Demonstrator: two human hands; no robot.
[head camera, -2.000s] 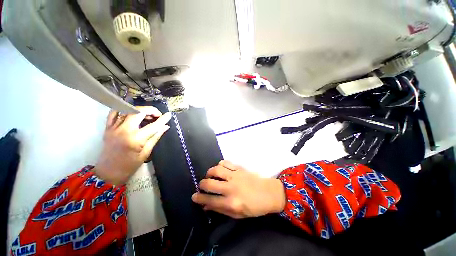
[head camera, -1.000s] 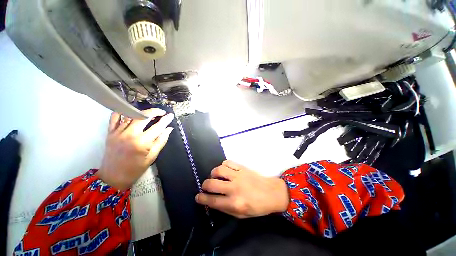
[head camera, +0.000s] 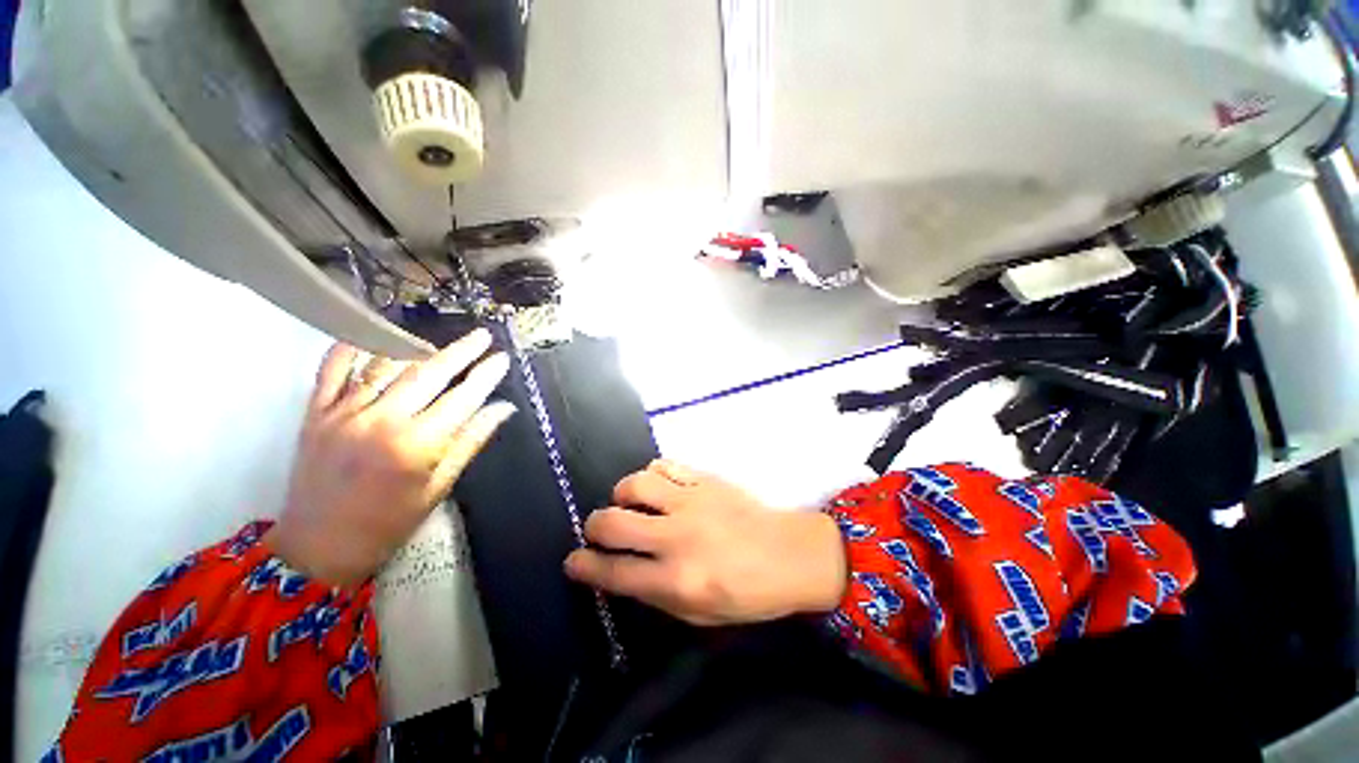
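Observation:
A black fabric panel (head camera: 514, 514) runs from under the machine head down toward my lap. A zipper (head camera: 552, 447) with white-speckled teeth lies lengthwise along it. The presser foot and needle (head camera: 480, 298) are at the panel's top end, partly lost in glare and small parts. My left hand (head camera: 395, 447) lies on the panel's left edge, fingers extended and slightly spread, fingertips just below the presser foot. My right hand (head camera: 693, 544) rests lower on the panel, fingers curled at the zipper's right side, the fingertips pinching or pressing its edge.
The off-white machine arm (head camera: 969, 119) spans the top, with a cream ribbed knob (head camera: 429, 127). Red-handled snips (head camera: 760, 251) with white material lie under it. A tangled zipper bundle (head camera: 1088, 365) is at right. Dark fabric (head camera: 21, 507) is at far left. Lamp glare is beside the needle.
The left fingers have straightened and spread on the panel. The right hand has moved slightly up, and more zipper shows below it. The view has shifted slightly.

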